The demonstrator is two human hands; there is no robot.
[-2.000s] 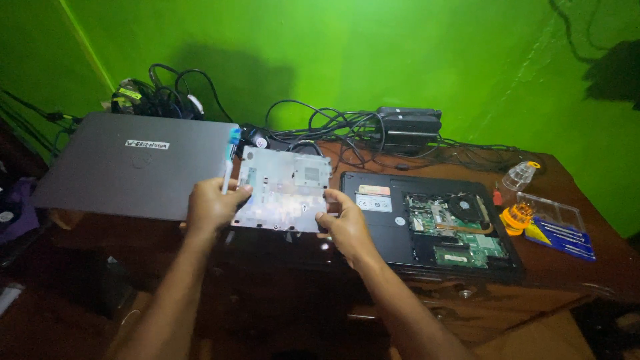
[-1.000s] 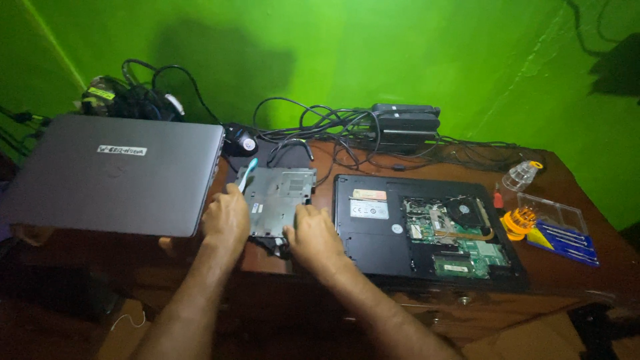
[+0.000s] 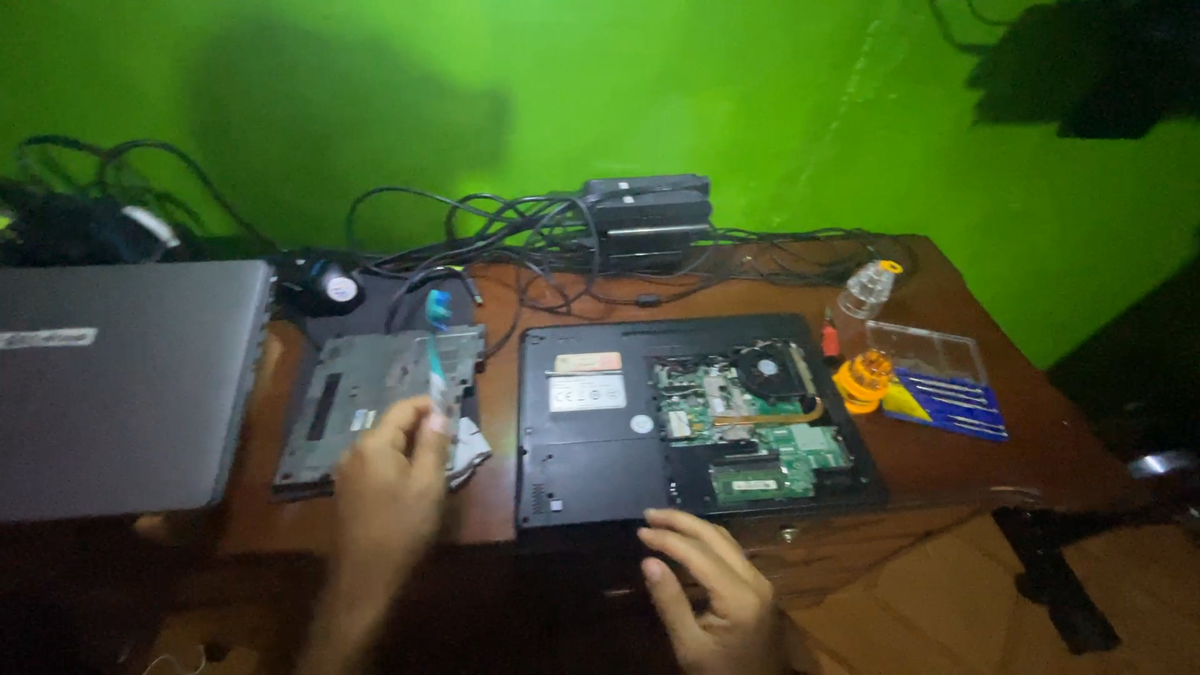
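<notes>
My left hand (image 3: 392,469) holds a toothbrush (image 3: 437,361) by its handle, with the blue and green head up, over a grey laptop cover panel (image 3: 389,375). The panel lies on the wooden table, with a crumpled pale cloth or paper (image 3: 469,452) by its right edge. My right hand (image 3: 708,586) is off the front edge of an upturned black laptop (image 3: 591,478), fingers apart and holding nothing. The laptop's fan (image 3: 771,372), copper heat pipe (image 3: 773,419), green circuit board (image 3: 811,450) and memory module (image 3: 750,485) lie exposed.
A closed grey laptop (image 3: 122,403) stands at the left. Black cables and a black power box (image 3: 652,220) lie along the wall. At the right are an orange bit holder (image 3: 862,382), a clear stacked container (image 3: 867,289), a red-handled tool (image 3: 830,339) and a blue screwdriver case (image 3: 956,403).
The cover panel, held up in both hands two seconds ago, now lies on the table. My right hand has let go and moved right, to the black laptop's front edge. The view has shifted right.
</notes>
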